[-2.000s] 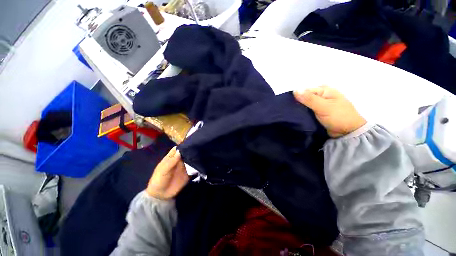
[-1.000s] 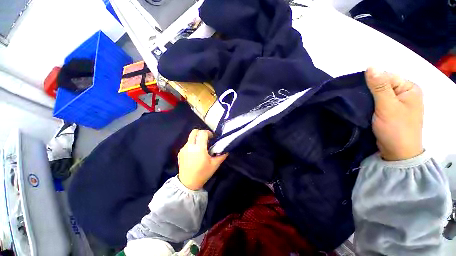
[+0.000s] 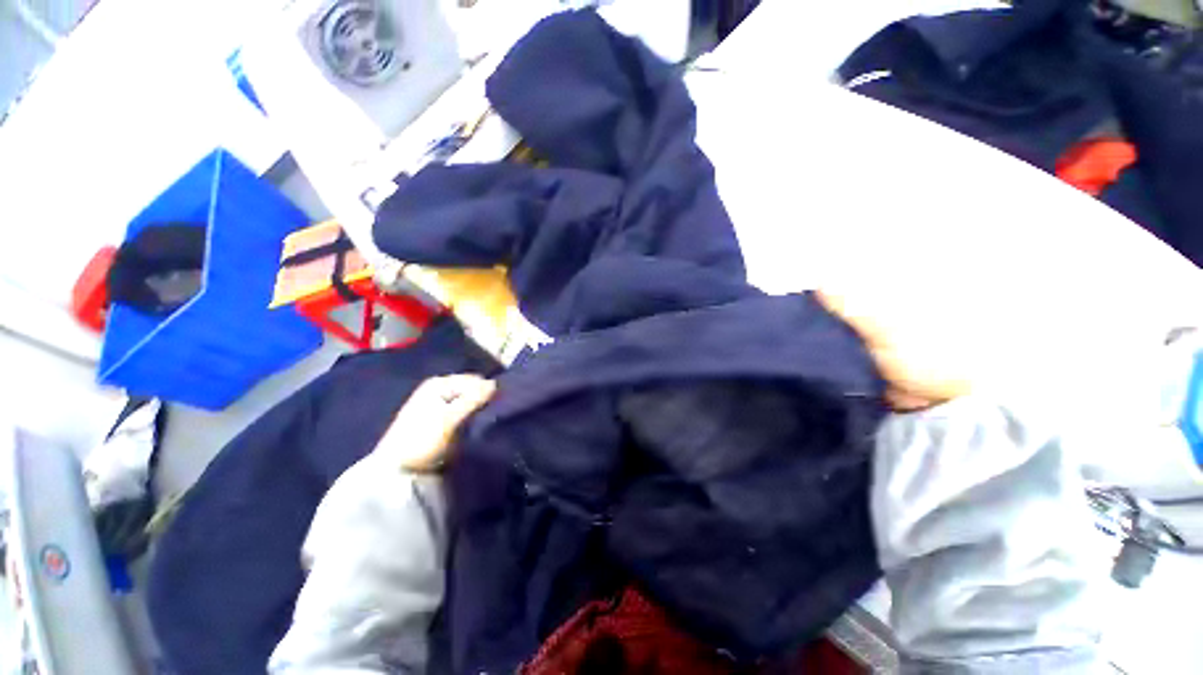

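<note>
A dark navy garment (image 3: 620, 237) lies over the white table and hangs down at its front. Its wide opening faces me, with the folded edge running between my hands. My left hand (image 3: 438, 419) grips the edge at the left end. My right hand (image 3: 887, 353) holds the edge at the right end; its fingers are blurred and partly hidden by the cloth. Both arms have grey sleeve covers. The inside of the opening shows dark.
The white table (image 3: 924, 251) curves away to the right. Another navy pile (image 3: 1003, 92) with an orange piece lies behind it. A blue crate (image 3: 218, 310) and a red-framed stool (image 3: 346, 284) stand at the left. Part of the machine (image 3: 1194, 396) shows at the right edge.
The white strip and loop seen inside the edge are now out of sight. The edge is turned so the opening faces me. Both hands sit further left in the picture as the view shifted.
</note>
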